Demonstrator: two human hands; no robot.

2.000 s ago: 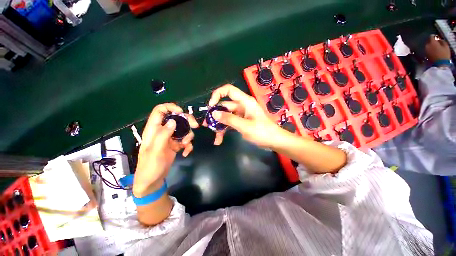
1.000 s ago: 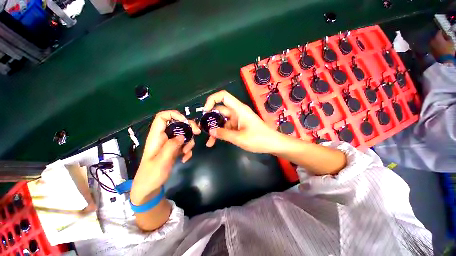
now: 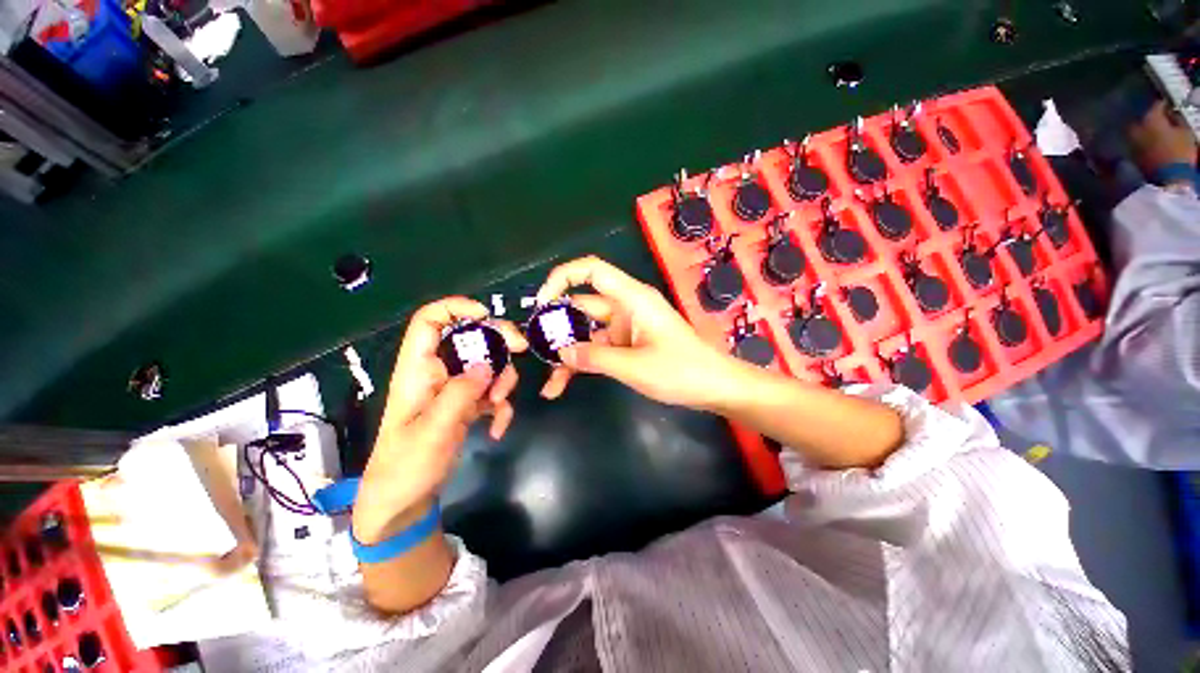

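My left hand [image 3: 419,408] holds a round black display module [image 3: 475,350] between thumb and fingers, its glossy face towards me with a white patch of reflection or light on it. My right hand [image 3: 632,335] holds a second round black disc [image 3: 558,330] beside it, also face up with a white patch. The two discs are close together, above the dark mat [image 3: 566,460]. A blue strap [image 3: 399,535] is on my left wrist. A red parts tray [image 3: 967,237] with rows of black discs lies to the right, partly behind my right forearm.
Small units [image 3: 351,271] lie on the green belt [image 3: 224,224]. Papers [image 3: 178,539], a white device [image 3: 300,460] with black cable and another red tray [image 3: 112,592] are at left. White slivers [image 3: 358,373] lie near my hands. Another person's sleeve [image 3: 1119,342] is at right.
Both discs have turned from tilted to facing me, and white patches now show on their faces. The loose units on the belt have moved left. The hands stay nearly in place.
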